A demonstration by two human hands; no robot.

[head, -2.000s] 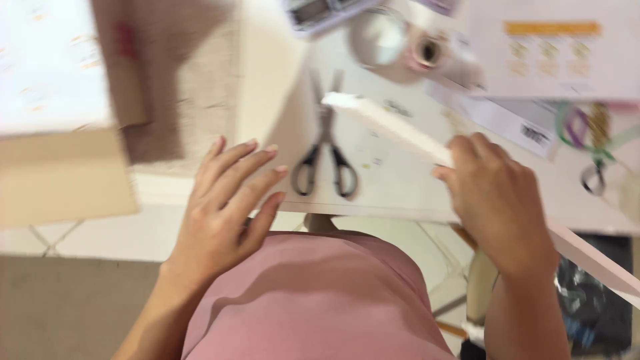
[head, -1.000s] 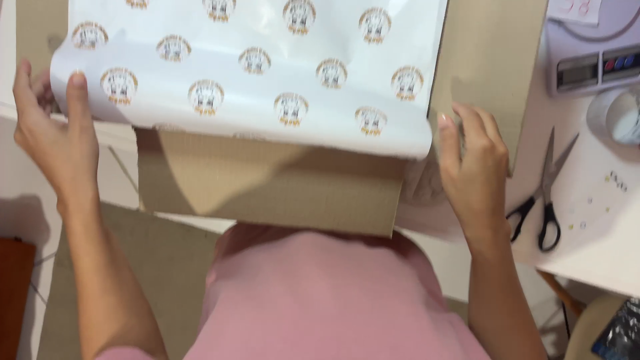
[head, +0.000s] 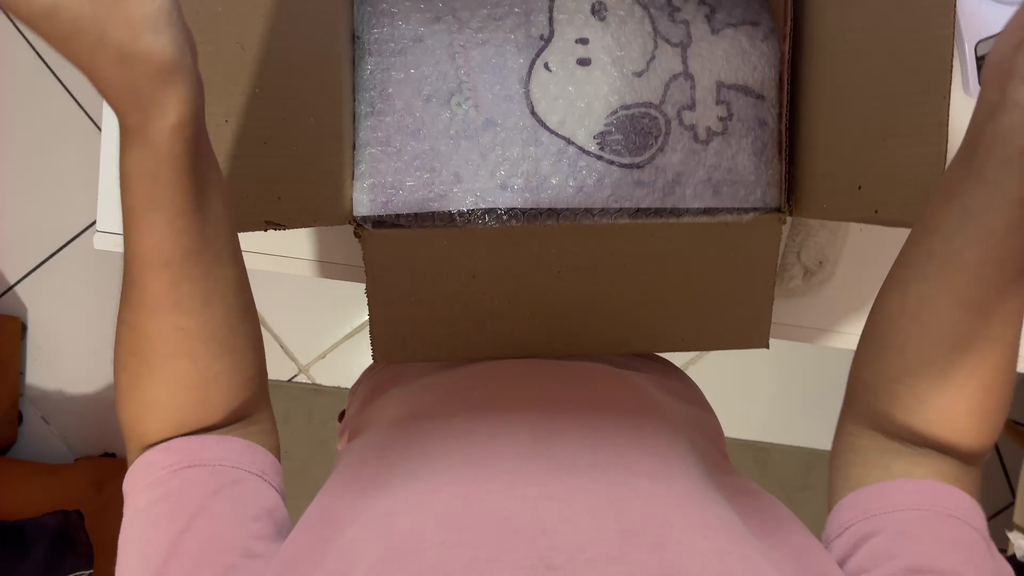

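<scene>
An open cardboard box (head: pixel 568 288) lies in front of me with its near flap folded toward my body and side flaps spread left and right. Inside it is a bubble-wrapped item (head: pixel 448 120), pale lilac, with a dark-outlined cartoon dog printed on it. Both my forearms reach up past the sides of the box. My left hand is beyond the top left of the frame, with only the wrist area in view. At the top right edge my right forearm runs out of view, so that hand and whatever it touches are hidden.
The box rests on a white table (head: pixel 824 312), whose front edge shows below the flaps. Part of a pale device (head: pixel 970 48) is at the top right. Part of another person's limb (head: pixel 64 496) shows at lower left, above white floor tiles.
The white printed sheet that lay over the box a second ago is out of view, and the wrapped item shows. Both hands have gone up out of the frame.
</scene>
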